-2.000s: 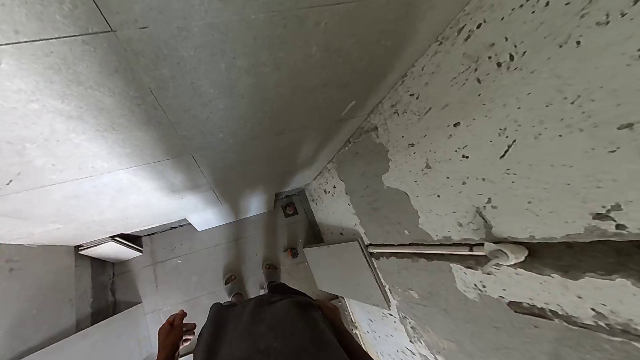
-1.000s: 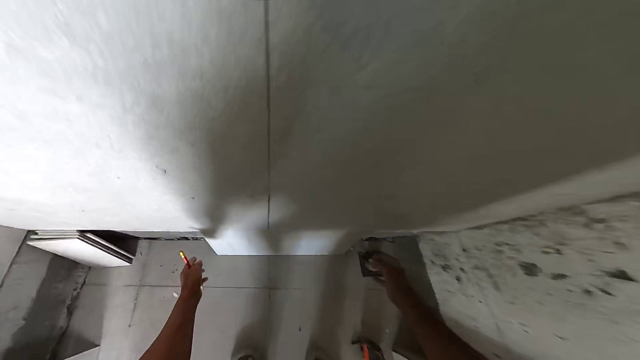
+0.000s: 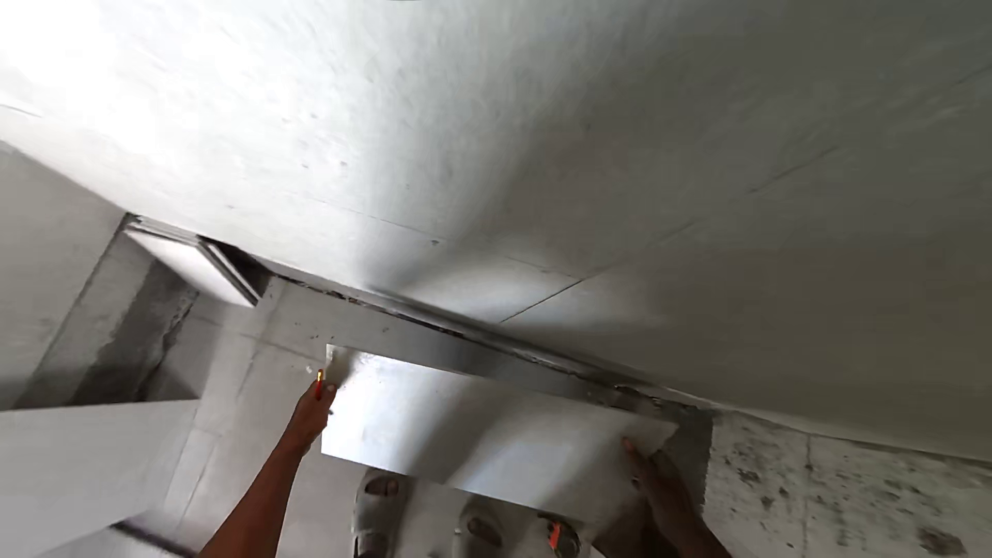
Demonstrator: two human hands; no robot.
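A long, pale, glossy tile (image 3: 480, 434) spans the space between my two hands, just above the floor and in front of my sandalled feet. My left hand (image 3: 316, 407) grips its left end and also holds a red and yellow marker or pencil (image 3: 319, 384) between the fingers. At the tile's right end, my right hand (image 3: 659, 480) grips the edge with the thumb on the top face. Beyond the tile runs the bottom edge of the tiled wall (image 3: 542, 194), with a dark gap along the floor.
Several cut tiles (image 3: 198, 263) lean at the wall's left end. A large pale panel (image 3: 85, 457) stands at lower left. An orange and black tool (image 3: 558, 536) lies by my feet. A rough, stained wall surface (image 3: 845, 488) is at right.
The tile between my hands has come away from the foot of the wall towards my feet. My right hand held a small dark object a second ago; it now grips the tile. The view has turned.
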